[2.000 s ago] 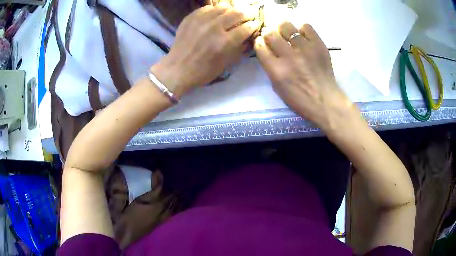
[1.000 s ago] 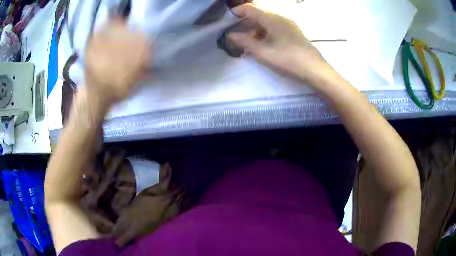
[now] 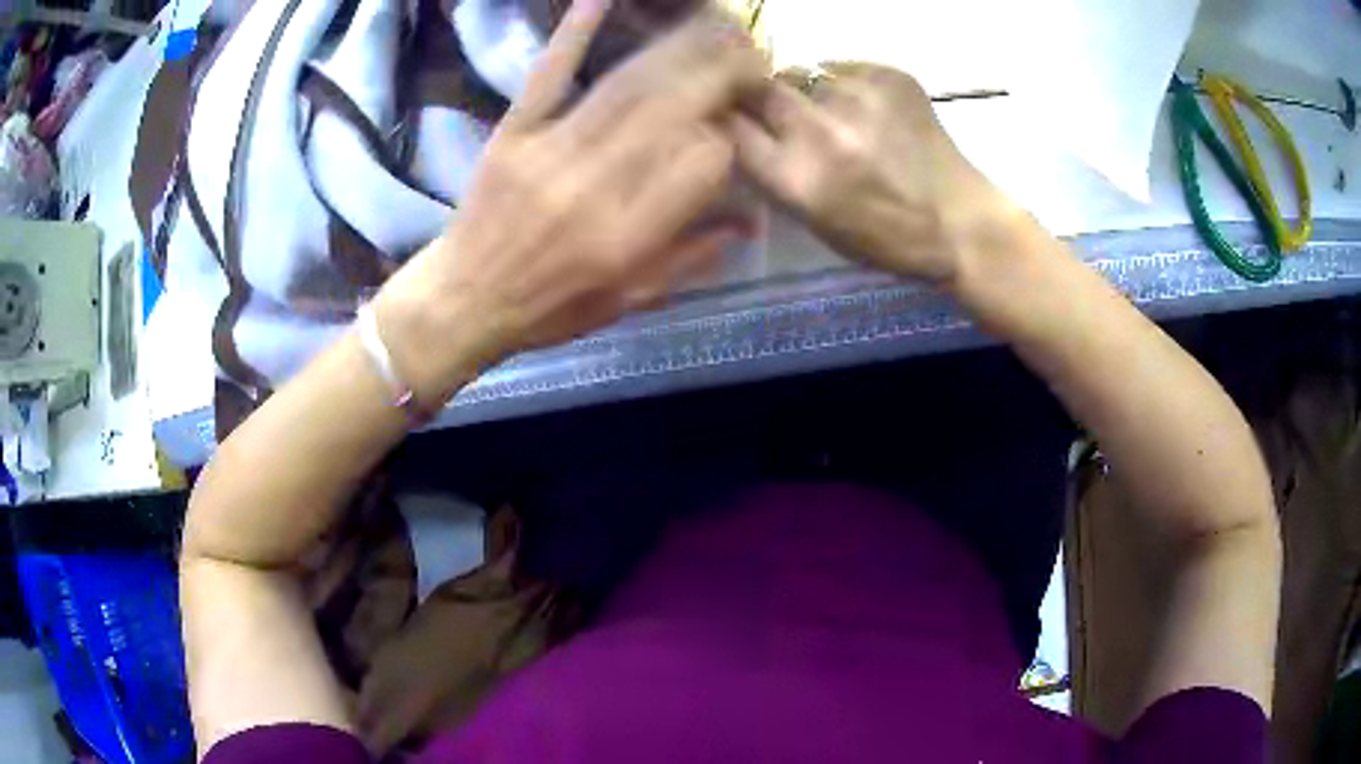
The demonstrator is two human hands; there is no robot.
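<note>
The brown fabric with white lining lies in loose folds on the left of the machine table, up to the top edge. My left hand is blurred over its right side, fingers spread, one finger pointing up; whether it grips cloth cannot be told. My right hand is beside it with bent fingers, its fingertips meeting my left hand near the lamp light. What lies between the fingertips is hidden. The needle area is cut off or covered at the top.
A scale tape runs along the table's front edge. Green and yellow loop handles lie at right beside a white sheet. Brown fabric hangs below left, near a blue bag. Another machine stands at left.
My left hand swung left over the fabric, then came back beside my right hand. The fabric is bunched into new folds. My right hand stayed near the lamp light.
</note>
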